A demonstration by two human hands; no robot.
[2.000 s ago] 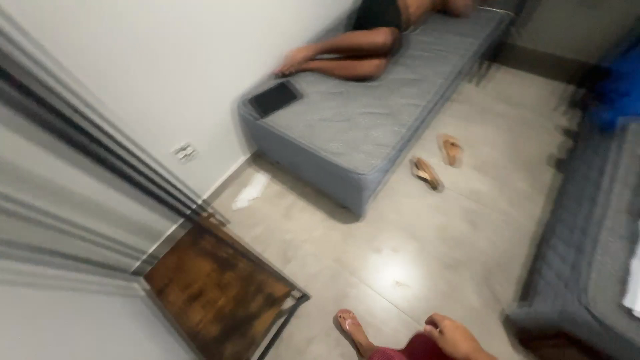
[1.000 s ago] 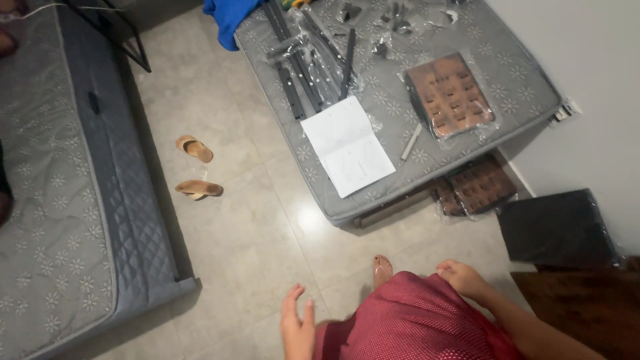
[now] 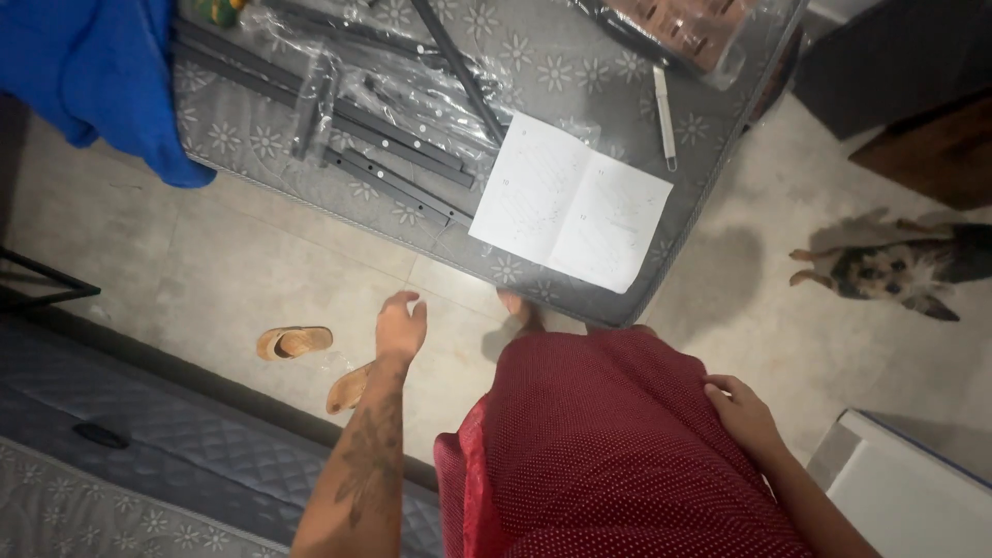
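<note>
My left hand hangs over the tiled floor with nothing in it, fingers loosely bent and apart, above a pair of tan sandals. At the right side of the dark red dotted garment, my right hand rests against the cloth, its fingers partly bent. On the grey flowered mattress ahead lie an open instruction sheet with drawings, dark metal bars, some in clear plastic, and a slim white-handled tool. A plastic-wrapped brown panel lies at the top right.
A small dog is on the floor at the right. Blue cloth drapes over the mattress corner. Another mattress bed runs along the lower left, near a black metal frame. A white box-like object stands lower right.
The view has swung from the other bed to this mattress and come nearer to it. The dog now shows at the right. My right hand stays by the red garment since a second ago.
</note>
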